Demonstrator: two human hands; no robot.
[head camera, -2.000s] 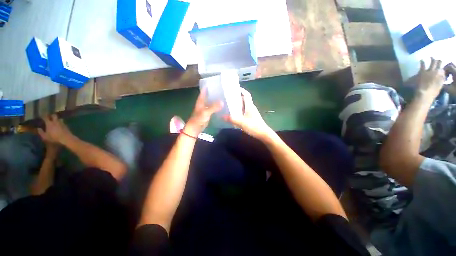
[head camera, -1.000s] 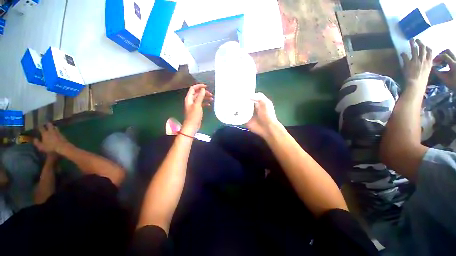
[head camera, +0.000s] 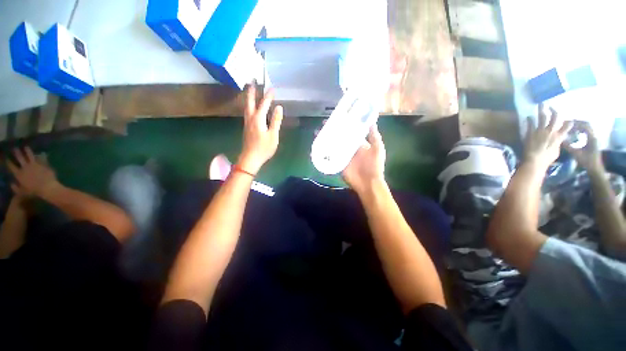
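Observation:
My right hand (head camera: 366,159) holds a white rounded oblong product (head camera: 338,134) by its right side, tilted, in front of the open retail box. My left hand (head camera: 261,131) is empty with its fingers spread, just left of and below the open box. The open retail box (head camera: 302,70) lies at the table edge with its grey-white inside facing me and a blue edge along its top. The upper end of the white product overlaps the box's lower right corner in view.
Blue-and-white retail boxes (head camera: 228,42) lie left of the open box, and two more (head camera: 65,62) stand further left. A wooden pallet edge (head camera: 171,103) runs below the white board. People sit on both sides; the right person's hands (head camera: 549,137) are near another blue box (head camera: 547,85).
Two seconds ago both hands held a pale block; then the white oblong showed upright in my right hand. Now it is tilted to the right, and my left hand has moved up beside the open box.

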